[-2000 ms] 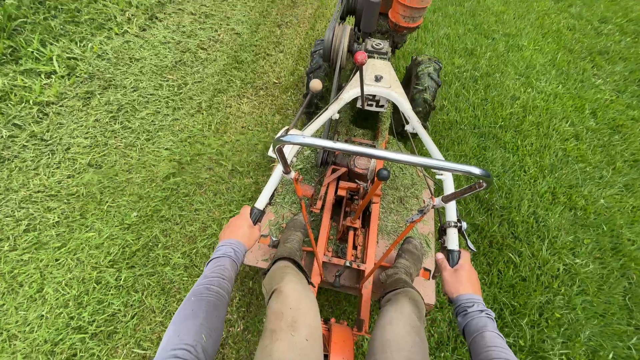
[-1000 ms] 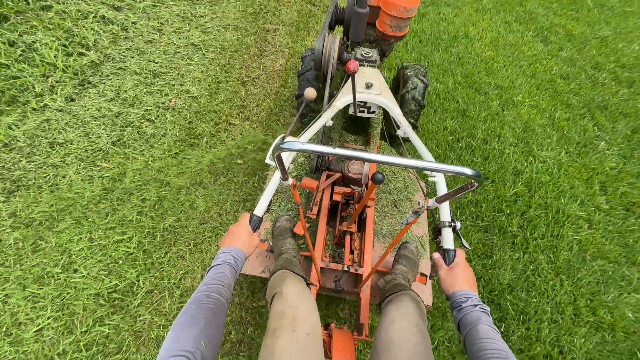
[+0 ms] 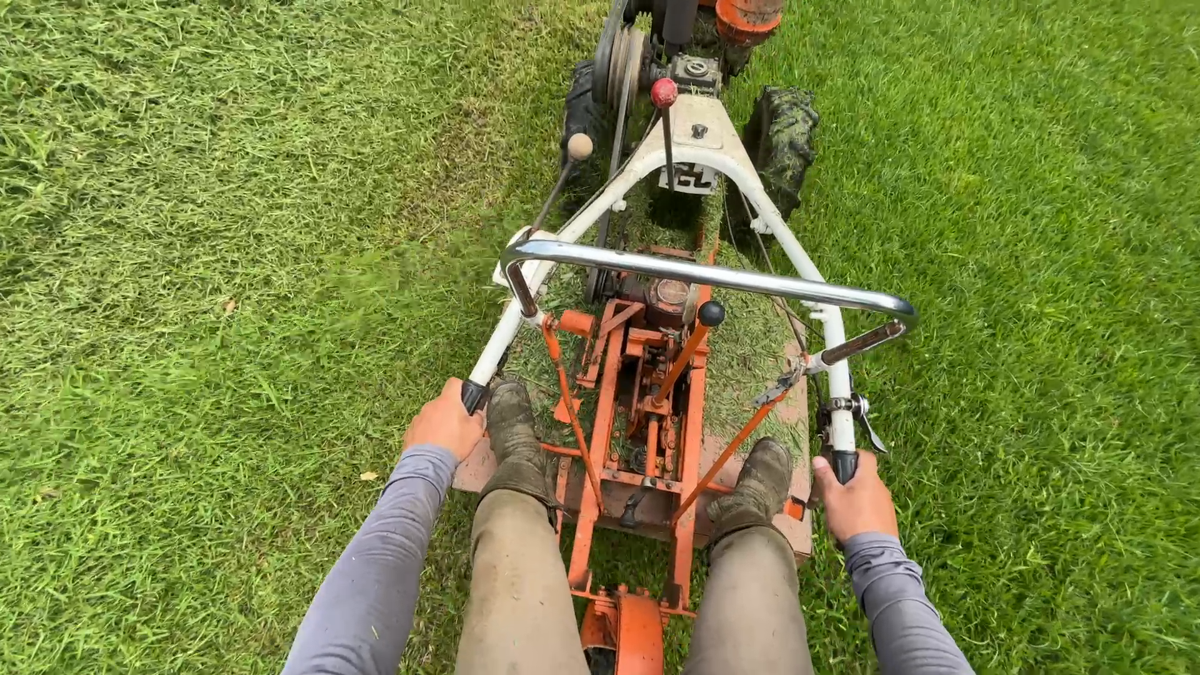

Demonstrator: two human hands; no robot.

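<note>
My left hand (image 3: 446, 421) is closed around the black grip of the left white handlebar (image 3: 499, 345). On the other side, my right hand (image 3: 857, 498) holds the black grip of the right white handlebar (image 3: 839, 356), just below a small metal lever (image 3: 872, 428). Both bars belong to a two-wheeled walking tractor with an orange steel frame (image 3: 694, 422) behind it. A chrome crossbar (image 3: 703, 273) spans between the handlebars. A lever with a black knob (image 3: 712, 313) rises from the frame; levers with a red knob (image 3: 664, 92) and a beige knob (image 3: 579, 146) stand farther forward.
My boots (image 3: 514, 429) rest on the pinkish mower deck (image 3: 792, 412), which is strewn with clippings. Black lugged tyres (image 3: 786, 145) and a belt pulley (image 3: 623, 66) are ahead. Cut grass (image 3: 234, 169) lies left; taller green grass (image 3: 1031, 281) stands right. An orange fender (image 3: 639, 633) is between my legs.
The machine keeps rolling over the grass, as the ground around it differs between frames. Both hands stay on the grips.
</note>
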